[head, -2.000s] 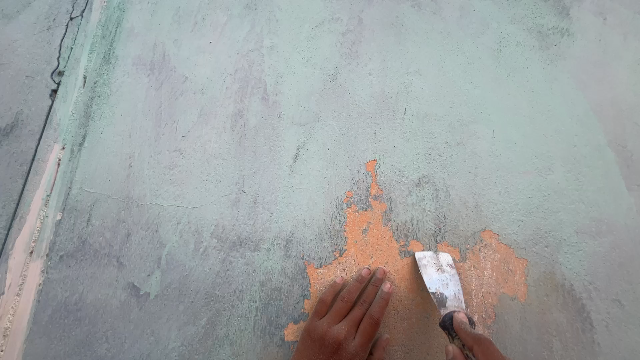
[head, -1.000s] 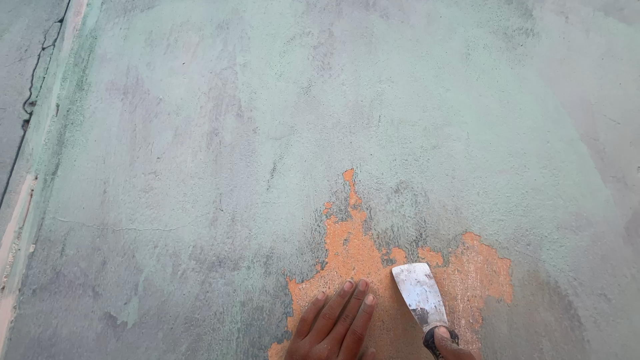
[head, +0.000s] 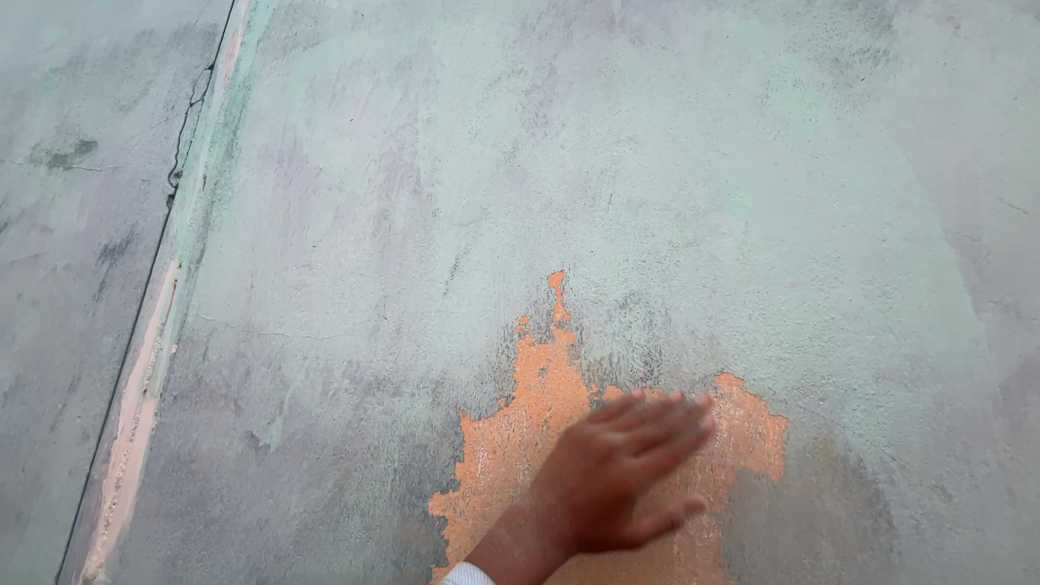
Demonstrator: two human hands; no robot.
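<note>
A painted wall (head: 691, 203) in worn pale green and grey fills the head view. Low in its middle, a ragged patch of exposed orange surface (head: 504, 455) shows where the top coat is gone. My left hand (head: 626, 463), slightly blurred, lies over this patch with its fingers spread toward the upper right and nothing held. Whether the palm touches the wall, I cannot tell. A light cuff shows at the wrist. My right hand and the scraper are out of view.
A dark crack (head: 134, 325) runs down the wall at the left. Alongside it is a rough pinkish strip (head: 134, 447). Further left, more grey-green wall (head: 57, 260) bears dark stains.
My left hand has moved up and right across the orange patch, its fingers now pointing to the upper right. My right hand, with the metal scraper it held, has left the view.
</note>
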